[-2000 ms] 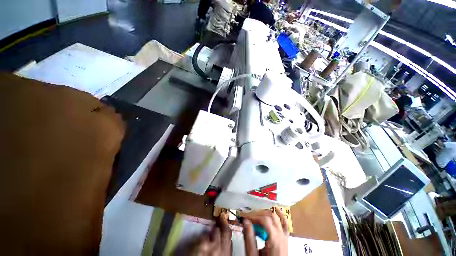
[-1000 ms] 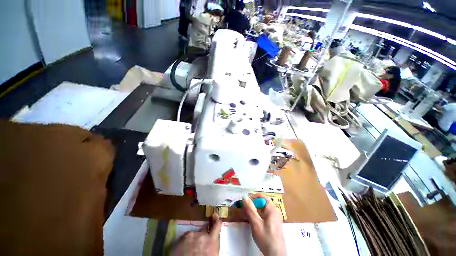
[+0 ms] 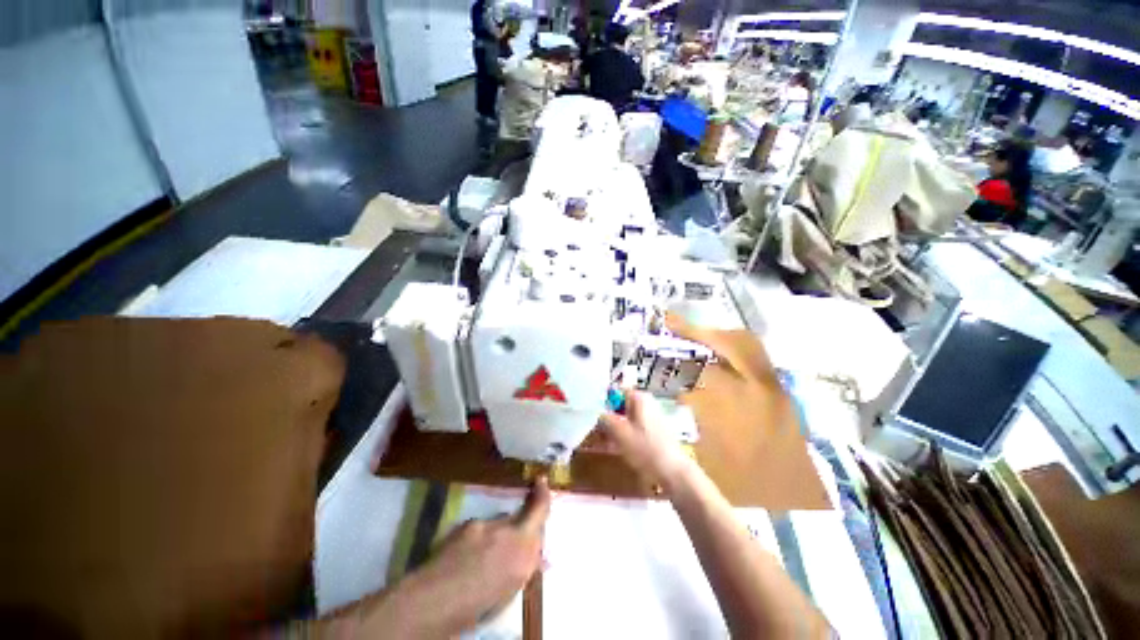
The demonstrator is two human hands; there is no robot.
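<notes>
A brown bag panel [image 3: 775, 438] lies flat under the white sewing machine head [image 3: 538, 338] with the red three-diamond logo. A yellow-brass clamp [image 3: 550, 473] shows below the head on the panel's front edge. My left hand [image 3: 500, 550] has its index fingertip at the clamp. A narrow brown strap [image 3: 534, 606] runs down from under its fingers, which partly hide it. My right hand [image 3: 644, 438] is beside the head on the right, closed around a small turquoise tool [image 3: 615, 400], mostly hidden by the fingers.
Large brown panels [image 3: 163, 463] are piled at left. The white template plate [image 3: 600, 563] has yellow and dark stripes. At right are a fanned stack of thin brown pieces [image 3: 988, 550] and a control screen [image 3: 975, 381]. Beige bag pieces [image 3: 863, 200] are draped behind; people stand beyond the machine.
My right hand has moved forward along the head's right side with the turquoise tool. My left hand stays by the clamp, and the strap now shows below it. The view has shifted.
</notes>
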